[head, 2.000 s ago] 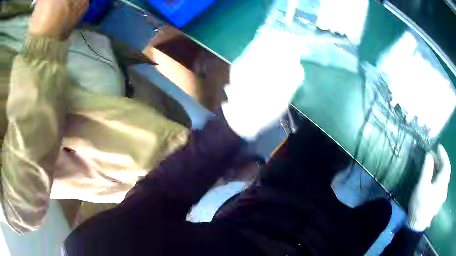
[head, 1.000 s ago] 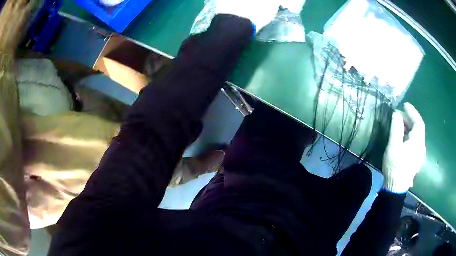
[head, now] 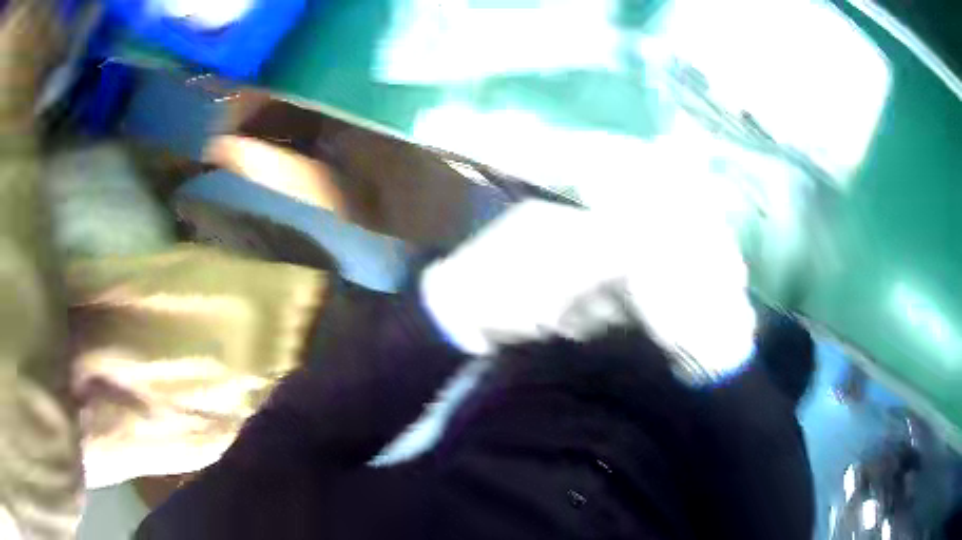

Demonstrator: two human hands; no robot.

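Note:
My left hand (head: 522, 276) and my right hand (head: 698, 301), both in white gloves, are close together over my lap at the bench's near edge. Both are blurred and overexposed. Their fingers merge into one white shape, so I cannot tell whether they hold anything. A bright white patch runs from them onto the bench. A clear bag with white contents (head: 802, 79) lies on the green bench beyond my right hand. Another overexposed white bag or sheet (head: 496, 42) lies at the top centre. The black leads cannot be made out as separate strands.
A blue bin (head: 227, 42) with something white in it is at the upper left. A person in khaki clothing (head: 179, 359) sits at my left. A brown carton (head: 269, 169) is below the bench edge. Dark and shiny items (head: 881, 475) are at the lower right.
My right hand has moved left from beside the bag to the bench edge. My left hand has come back from the far bench towards me. The hanging black leads no longer show clearly.

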